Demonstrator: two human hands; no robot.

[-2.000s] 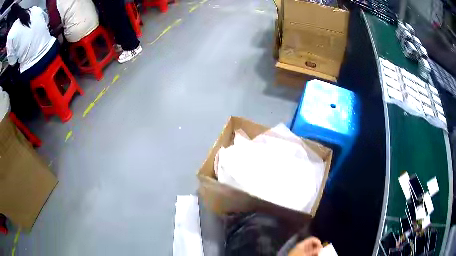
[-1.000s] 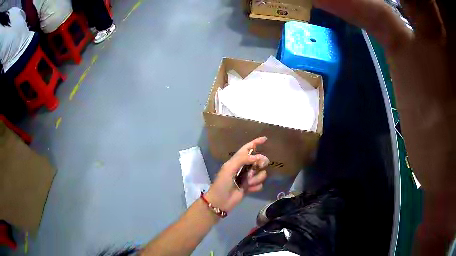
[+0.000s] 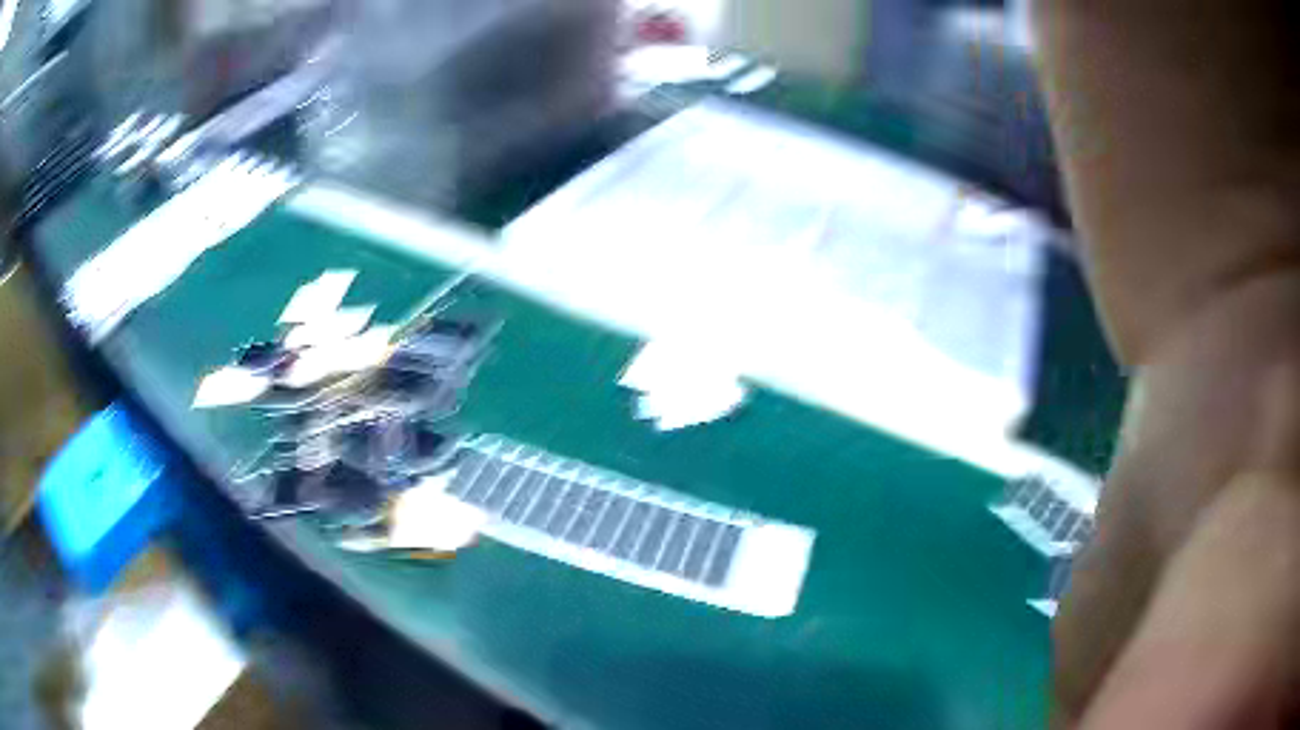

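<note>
The view is blurred. An adhesive strip sheet with a row of dark bars and a blank white right end lies on the green mat. Its left end meets a loose module pile of dark and white rectangles. My right hand or forearm fills the right edge, very close to the camera; its fingers cannot be made out. My left hand is out of the picture.
White pieces lie mid-mat. A large white surface is behind them. More barred sheets are at the right, partly behind my arm. A long white sheet lies far left. A blue stool stands lower left, beside white film.
The view has swung from the floor and box to the bench. My left hand has left the picture. My right hand or forearm stays large at the right edge.
</note>
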